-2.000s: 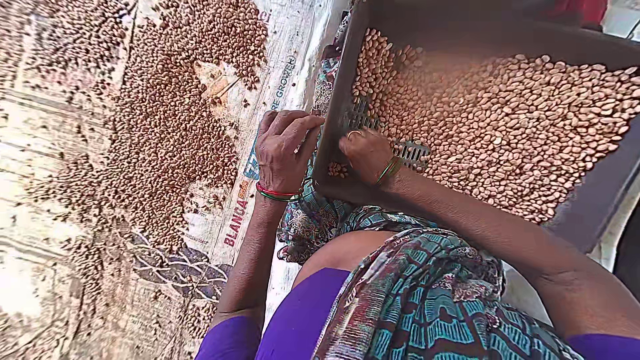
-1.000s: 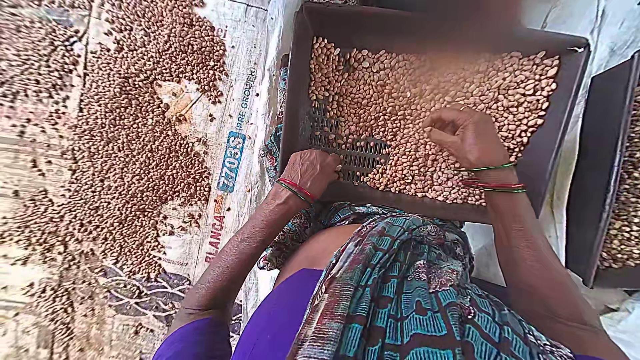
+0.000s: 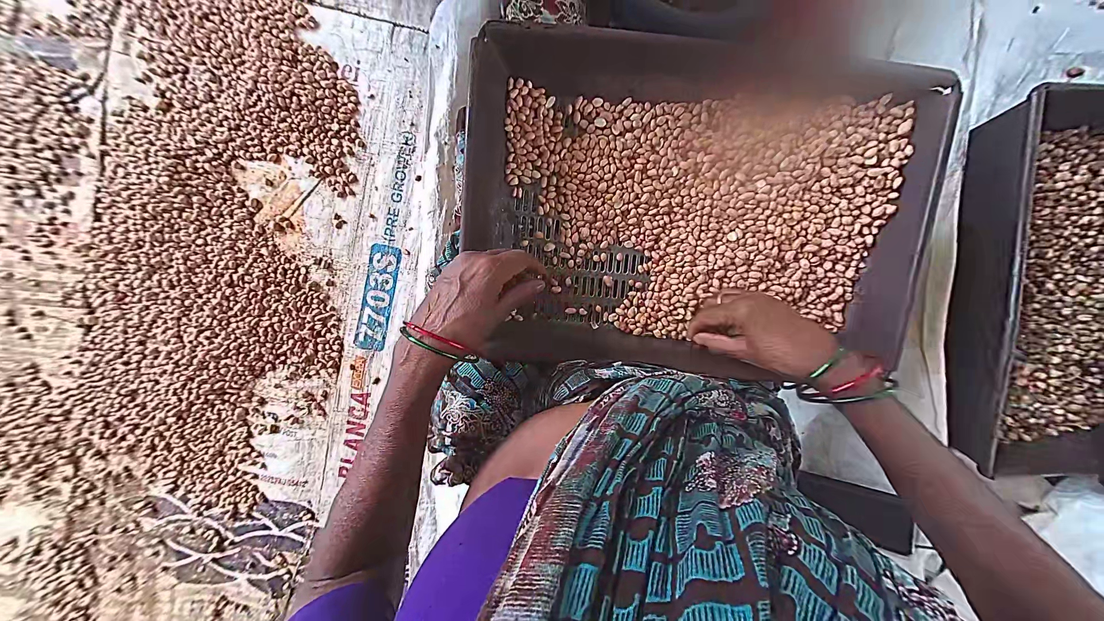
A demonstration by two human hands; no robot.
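A dark rectangular tray (image 3: 906, 259) with a slotted bottom (image 3: 595, 280) lies in front of me, spread with light brown beans or nuts (image 3: 733, 190). My left hand (image 3: 479, 297) rests on the tray's near left corner, its curled fingertips over the bared slots, where a few loose pieces lie. Whether those fingertips pinch a piece is hidden. At the near edge, right of the slots, my right hand (image 3: 763, 332) touches the pile with bent fingers. What its fingertips hold cannot be told.
Many darker beans or nuts (image 3: 198, 259) cover printed sacking (image 3: 388, 172) on the left. A second dark tray (image 3: 992, 285) at the right holds smaller, mixed brown pieces (image 3: 1065, 285). Patterned cloth (image 3: 673, 500) covers my lap. A blur hides part of the tray's far side.
My right hand was at the slots two seconds ago, then over the middle of the pile, and is now at the near edge. My left hand stays by the near left corner.
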